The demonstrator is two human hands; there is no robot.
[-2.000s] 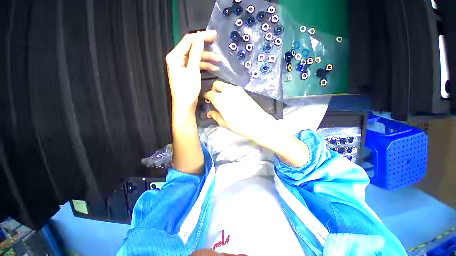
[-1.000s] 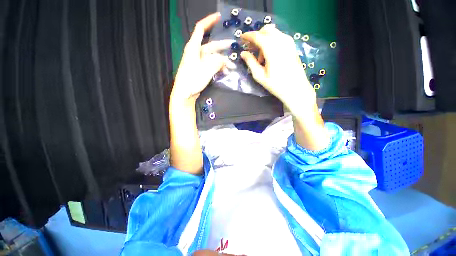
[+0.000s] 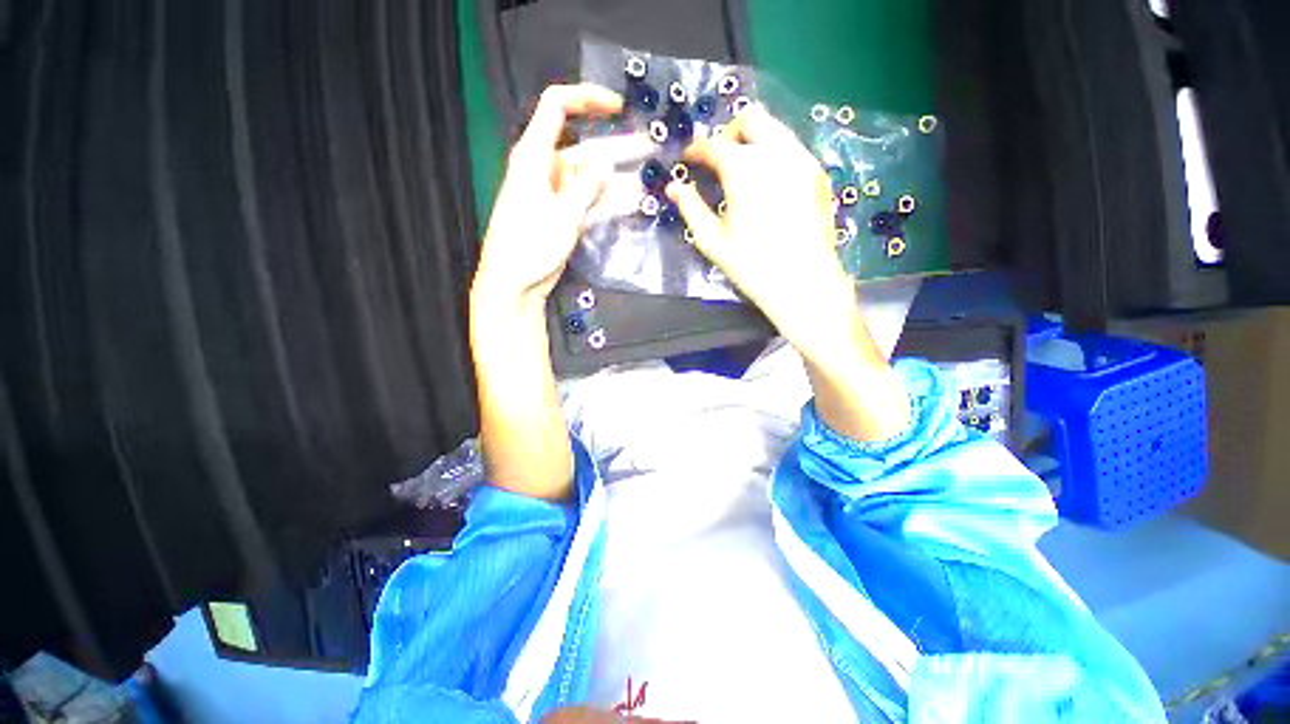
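Observation:
A clear plastic bag (image 3: 617,252) with many small dark parts and pale rings lies ahead of me, above the black tray (image 3: 672,323). My left hand (image 3: 555,191) is at the bag's left side, fingers apart over its surface, with no part visible in it. My right hand (image 3: 771,212) is over the bag's right half. Its thumb and fingertips are close around a pale-ringed part (image 3: 679,173); whether they grip it is unclear. A few ringed parts (image 3: 586,300) sit at the tray's left end. My right hand hides some of the bag.
A second clear bag with ringed parts (image 3: 884,224) lies on the green mat (image 3: 814,45) at the right. A pack of dark parts (image 3: 983,399) is beside a blue perforated basket (image 3: 1139,439). Black ribbed covers (image 3: 241,283) fill the left side. Crumpled clear plastic (image 3: 442,475) is by my left forearm.
My right hand has moved from the tray's left end up onto the bag. The near bag has shifted slightly toward me since a second ago. Ringed parts at the tray's left end are now uncovered.

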